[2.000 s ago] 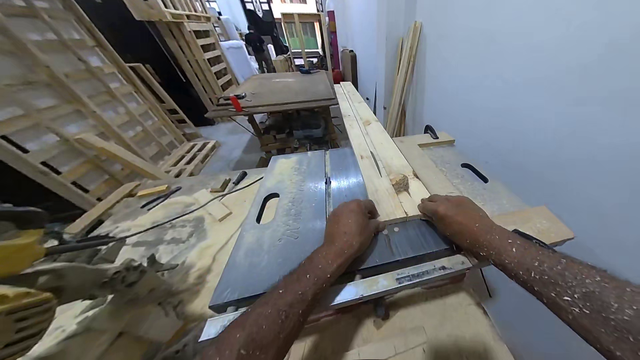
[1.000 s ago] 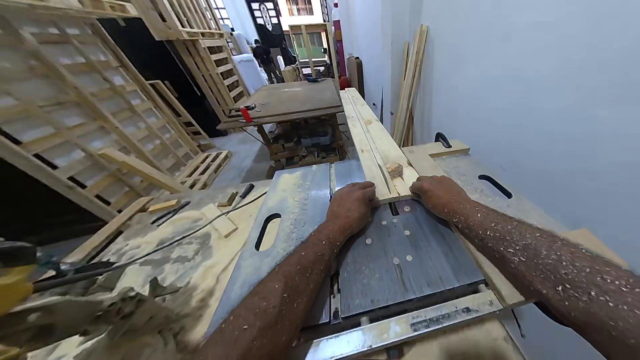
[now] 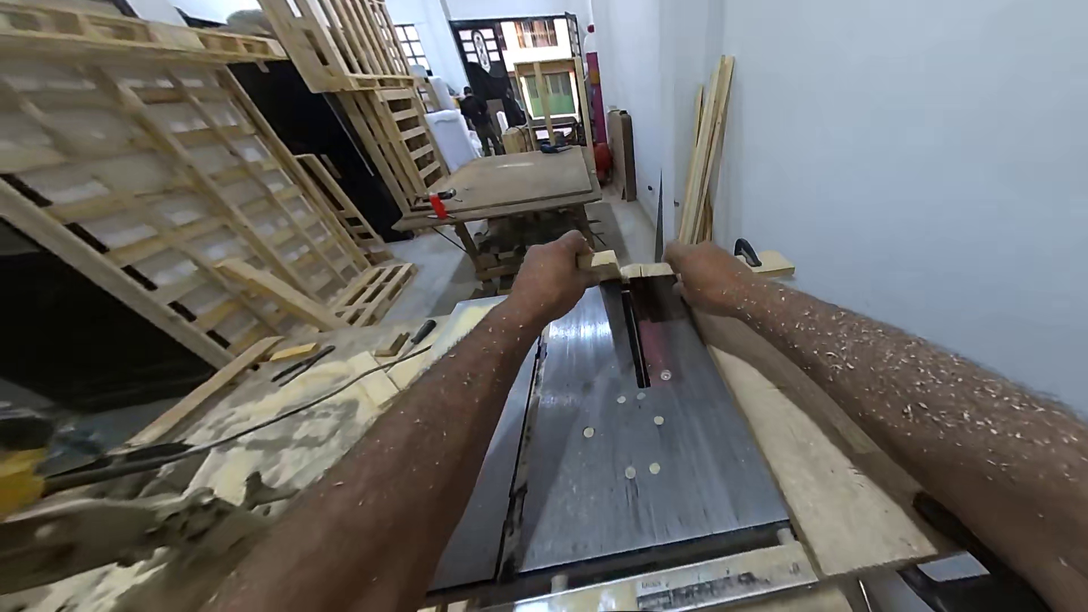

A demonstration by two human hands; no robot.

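At the far end of the metal table-saw top (image 3: 629, 476), my left hand (image 3: 551, 276) grips a pale wooden piece (image 3: 603, 264). My right hand (image 3: 710, 276) is at the right side of the wooden board ends (image 3: 648, 270), its fingers bent against them. The board ends lie between the two hands, just beyond the dark blade slot (image 3: 634, 340); their far lengths are hidden. Wood chips cover my right forearm, and fewer lie on the left one. A wooden fence board (image 3: 816, 450) runs along the right of the metal top.
A dusty bench (image 3: 340, 391) at left bears a cable, offcuts and hand tools. Wooden pallets (image 3: 195, 187) lean beyond it. Ahead stands a worktable (image 3: 518, 178) with a red clamp-like tool (image 3: 438, 205). Boards (image 3: 707, 153) lean on the right wall; a person (image 3: 480, 119) is far off.
Both hands have moved forward, away from me, with the boards, along the saw top. The blade slot and more of the metal surface have come into view behind them.
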